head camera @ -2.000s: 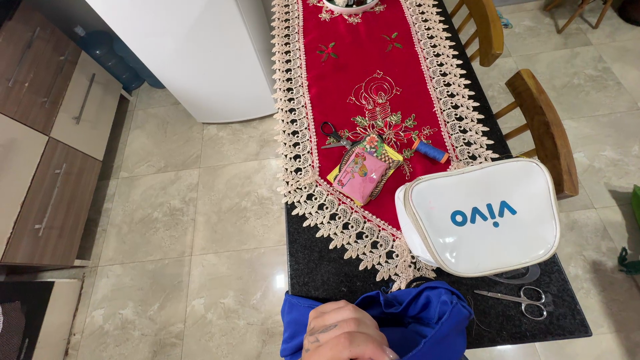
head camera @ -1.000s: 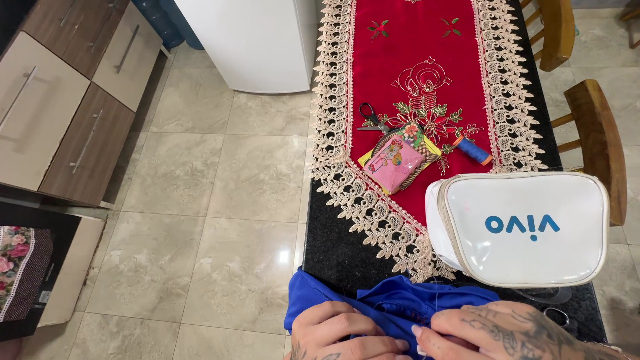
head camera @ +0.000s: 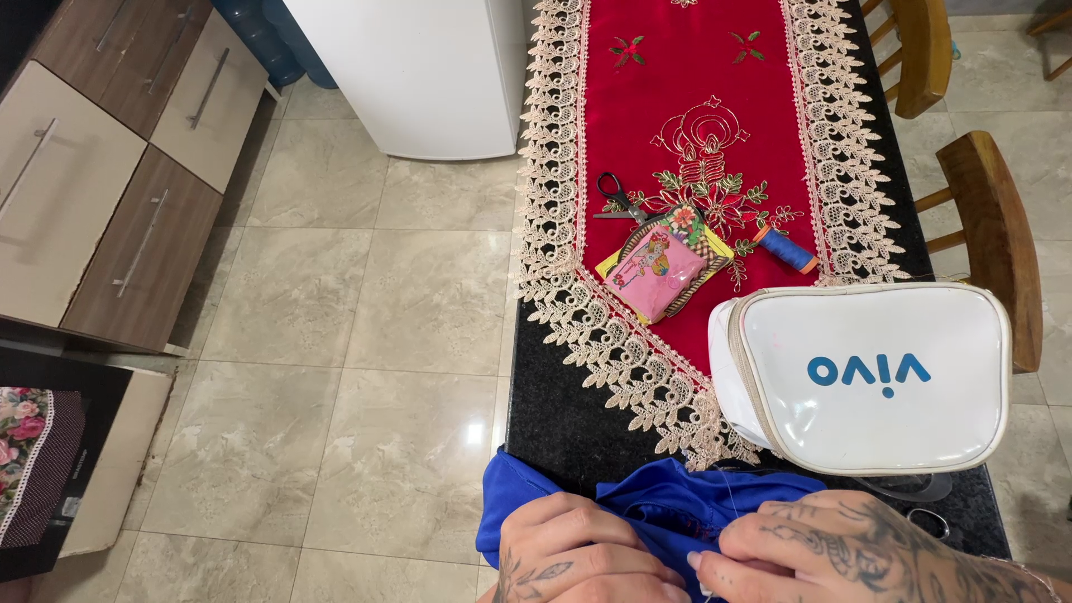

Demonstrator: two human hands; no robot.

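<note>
Blue fabric lies bunched over the near edge of the black table. My left hand is closed on the fabric at its left part. Opposite it, my right hand pinches the cloth with thumb and fingers, and a thin thread rises from the fabric beside it. Whether a needle is between the fingers cannot be told. Silver scissors are partly hidden behind my right hand. A white zippered pouch lies just beyond that hand. A blue thread spool, a pink packet and black-handled scissors rest farther off.
A red embroidered table runner with a lace border covers much of the black stone tabletop. Wooden chairs stand along the right side. To the left are a white appliance, drawers and tiled floor.
Two seconds ago only one hand showed at the blue fabric; both are on it now. The silver scissors, fully visible then, are now partly covered. The view has shifted.
</note>
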